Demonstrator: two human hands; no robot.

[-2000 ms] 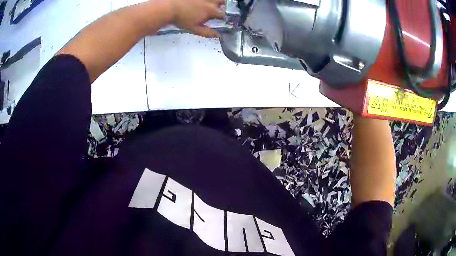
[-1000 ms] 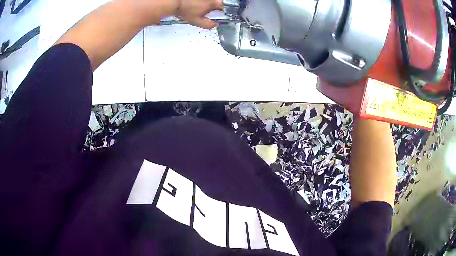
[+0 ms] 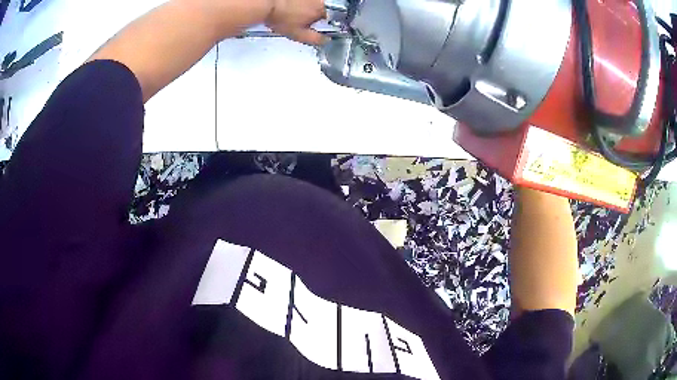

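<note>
The cloth cutting machine (image 3: 475, 59) fills the upper right, with a silver-grey head, red motor body and yellow warning label. Its grey base plate (image 3: 368, 68) shows at its left over the white table. My left hand (image 3: 298, 16) is at the top edge, fingers at the left side of the machine head, partly cut off; its grip is unclear. My right forearm (image 3: 545, 252) rises under the red body; my right hand is hidden behind the machine.
The white table (image 3: 289, 111) has a thin dark seam and its near edge runs in front of my body. Dark and white scraps (image 3: 453, 245) cover the floor. Dark strips (image 3: 33, 56) lie at the far left. A black cable (image 3: 594, 96) loops over the red body.
The machine has shifted slightly left, and its red body and label have tilted a little. My right forearm has moved slightly left with it. My left hand stays by the head.
</note>
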